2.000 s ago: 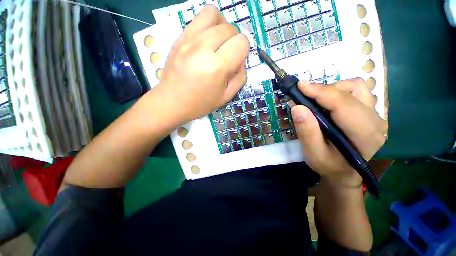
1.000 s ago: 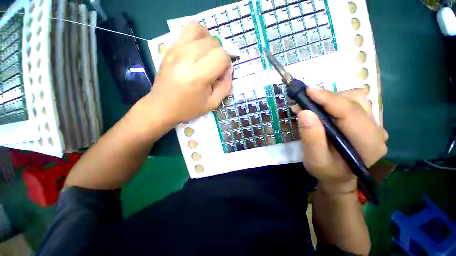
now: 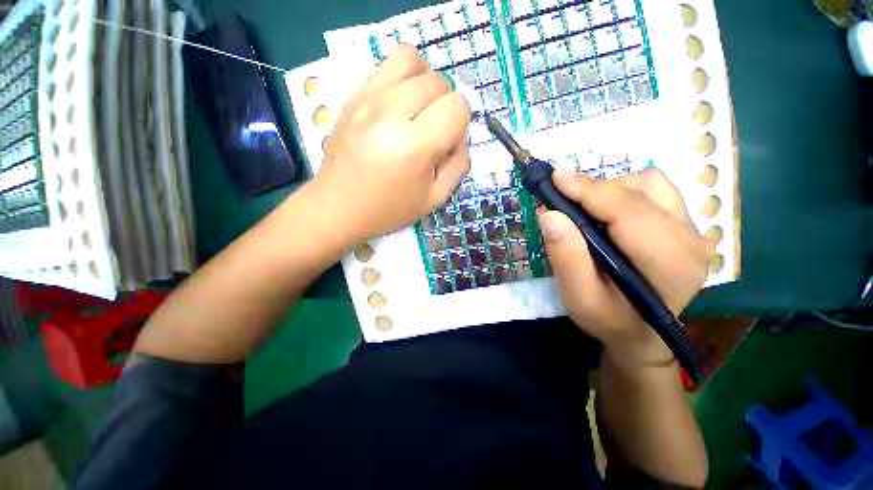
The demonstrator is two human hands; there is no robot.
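The white tray (image 3: pixel 704 144) lies before me with green PCB panels (image 3: pixel 584 57) in it, each with rows of small shiny or brownish rectangles. My right hand (image 3: pixel 627 254) holds the black soldering iron (image 3: pixel 584 225) like a pen; its tip is over the upper panel, just right of my left fingers. My left hand (image 3: pixel 397 144) is closed over the left part of the panels. Thin solder wire (image 3: pixel 191 44) runs from the upper left toward it; the wire's end in the fingers is hidden. I cannot tell if the iron tip touches the board.
Stacked trays (image 3: pixel 144 144) stand at the left. A black glossy slab, perhaps a phone (image 3: pixel 251 124), lies between them and the tray. A white rounded object (image 3: pixel 862 48) is at the upper right edge. Below the bench are a red object (image 3: pixel 91 335) and a blue stool (image 3: pixel 809 435).
Since one second ago, my left hand has moved slightly right. The iron has moved left and slightly down, so its tip is now close to the left fingers.
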